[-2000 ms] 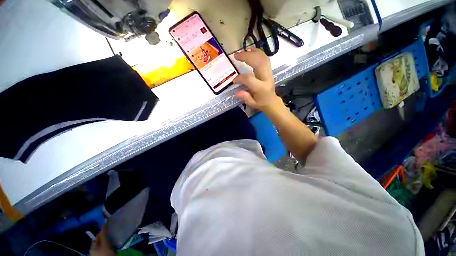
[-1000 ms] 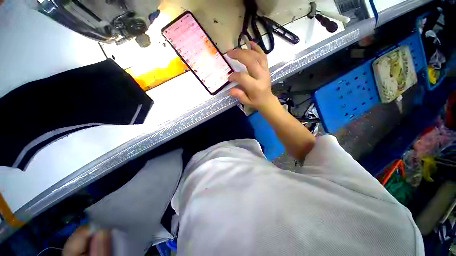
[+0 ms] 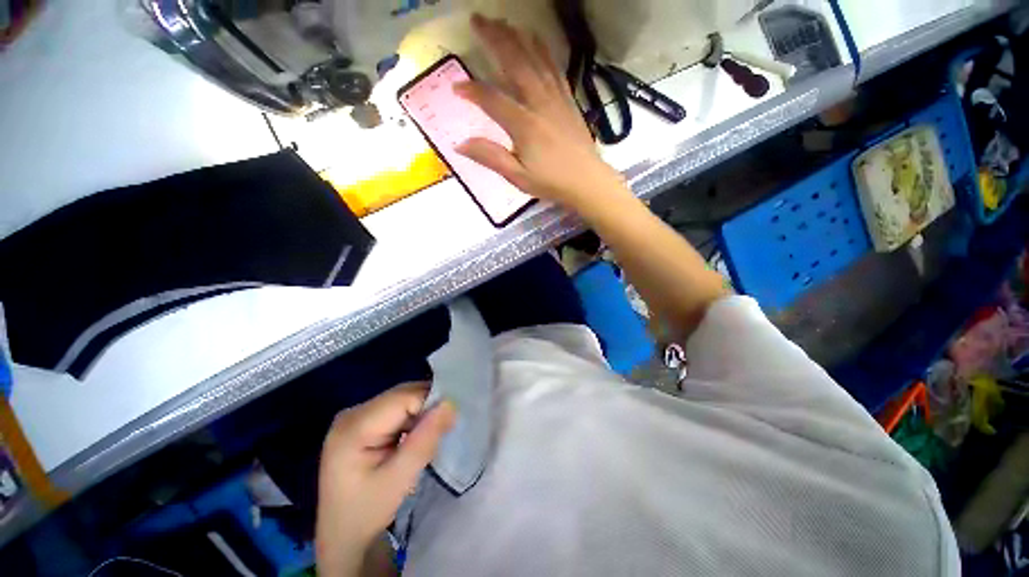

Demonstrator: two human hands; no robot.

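My left hand holds a grey collar piece with a dark edge between thumb and fingers, over my lap below the table edge. My right hand is over the smartphone, fingers spread, covering part of its pink lit screen; whether a fingertip touches it I cannot tell. The stack of black collars with thin grey edge lines lies flat on the white table at the left.
The sewing machine head is at the top left, with an orange-yellow strip at its bed. Scissors, slim snips and a small screwdriver lie right of the phone. A blue perforated basket is below the table.
My left hand has come up and right from the lower left with the grey piece. My right hand has moved from the phone's lower right edge up over its screen, fingers now spread.
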